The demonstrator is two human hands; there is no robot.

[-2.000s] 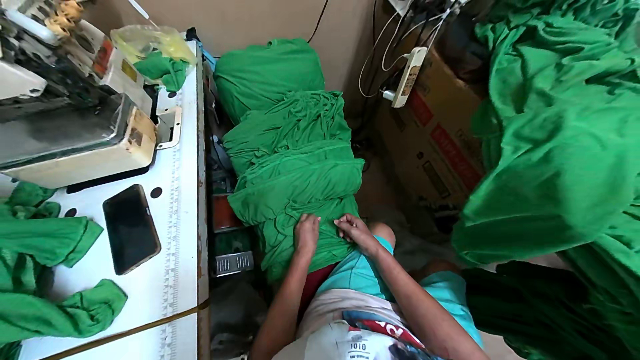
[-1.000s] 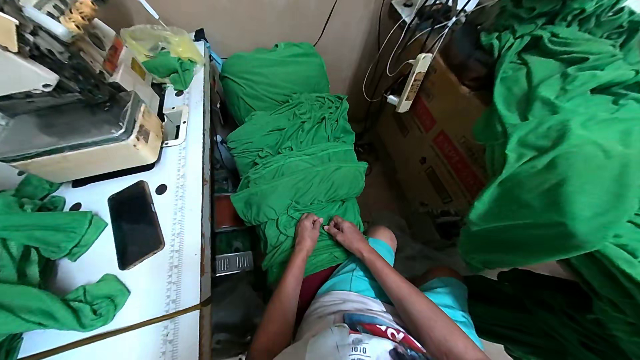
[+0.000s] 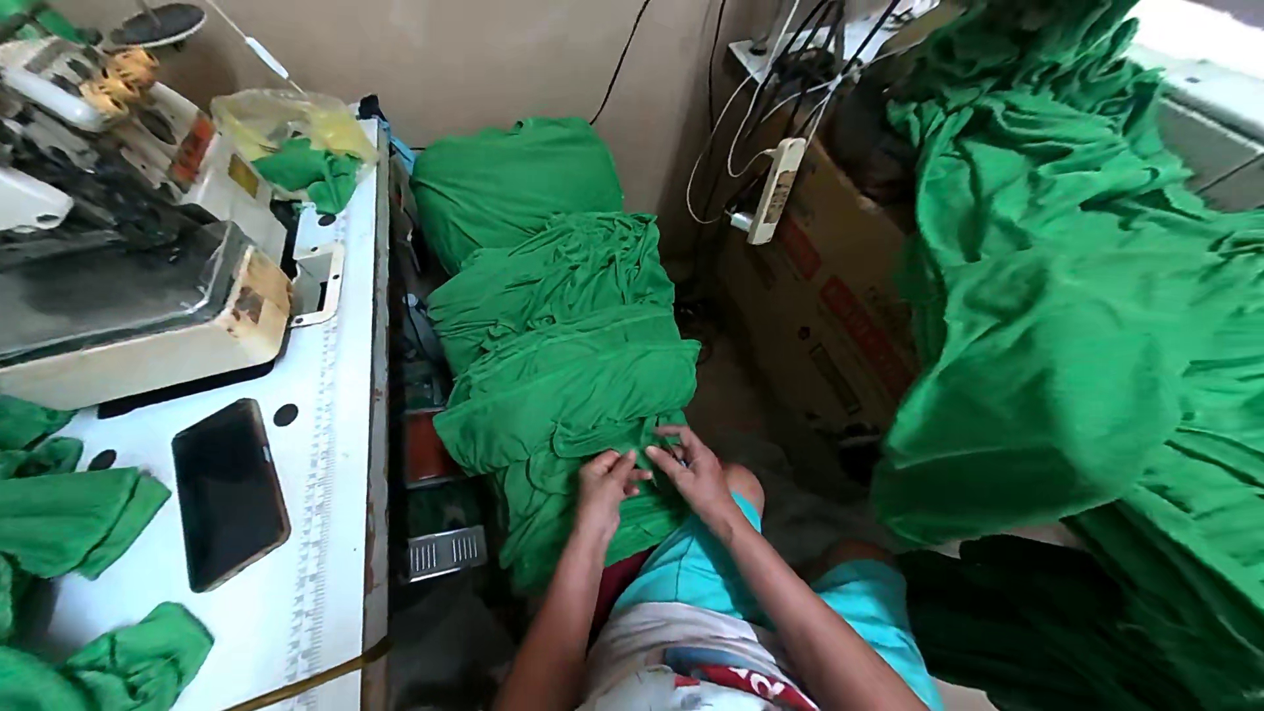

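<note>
A long pile of green fabric [image 3: 573, 385] runs from the wall down to my lap, with gathered folds across it. Over its near end my left hand [image 3: 609, 481] has its fingers bent, thumb and fingertips on or just above the cloth. My right hand [image 3: 691, 469] is beside it, fingers spread and fingertips close to the left ones, by a small raised fold of the same cloth. Whether either hand pinches the fabric cannot be told. The two hands do not clearly touch.
At left a white sewing table [image 3: 336, 395] bears an industrial sewing machine [image 3: 148, 296], a smartphone [image 3: 230, 494] and green cloth pieces [image 3: 79, 513]. A power strip [image 3: 776, 191] hangs by a cardboard box [image 3: 820, 286]. More green fabric [image 3: 1047, 375] drapes at right.
My hands were closed on the green fabric at its near end; now the fingers, most plainly of the right hand, are more spread.
</note>
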